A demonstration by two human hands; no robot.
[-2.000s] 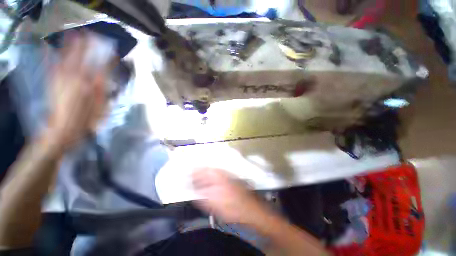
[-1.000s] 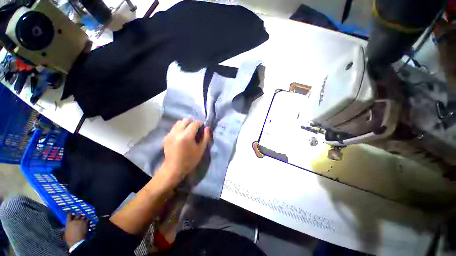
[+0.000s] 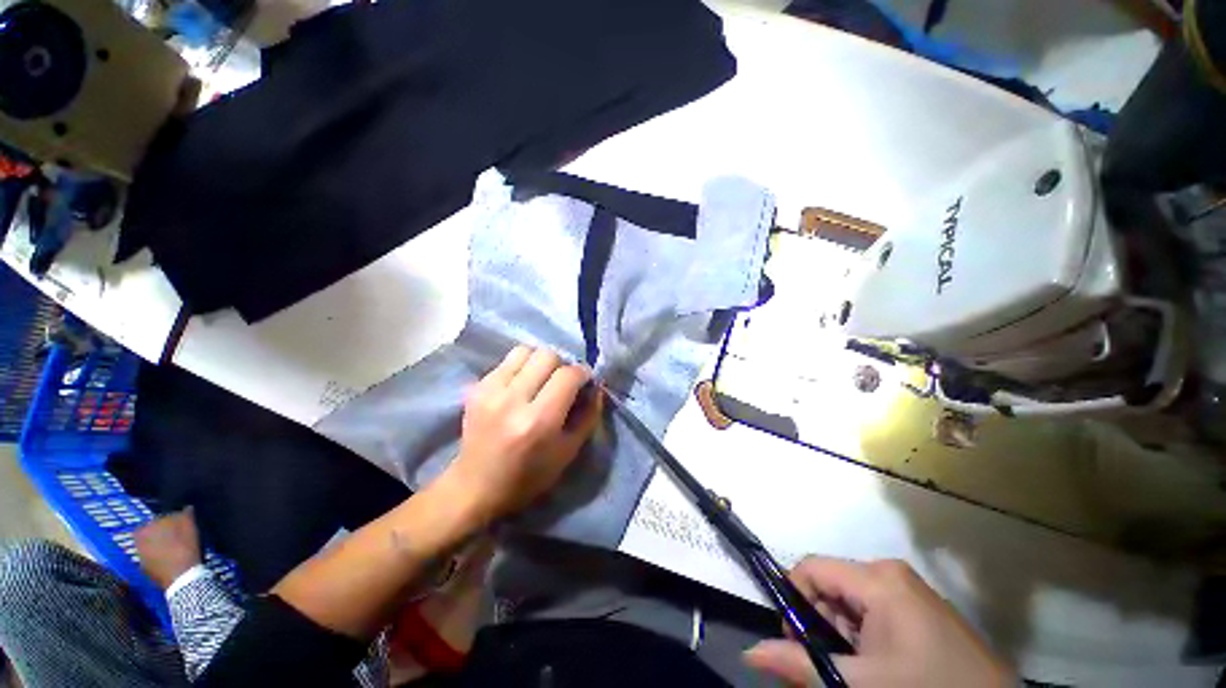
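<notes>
A garment panel (image 3: 531, 289) lies with its pale grey-blue side up on the table, left of the needle area. A narrow black strip (image 3: 594, 276) runs down its middle and meets a black band near the top. My left hand (image 3: 531, 417) pinches the panel at the lower end of the strip. My right hand (image 3: 881, 625) holds long black scissors (image 3: 726, 522) by the handles at the lower right. The blade tips are at the cloth beside my left fingertips. Whether the blades are parted I cannot tell.
A sewing machine head (image 3: 975, 249) stands at the right, its needle area beyond the panel. Black cut cloth (image 3: 430, 121) lies across the upper left. Another machine (image 3: 88, 88) is at the far upper left. A blue basket (image 3: 88, 464) and another person's hand (image 3: 168, 544) are at the lower left.
My right hand has come into view with the scissors, their tips now at the cloth. My left hand still pinches the panel, whose top right part now lies spread closer to the machine.
</notes>
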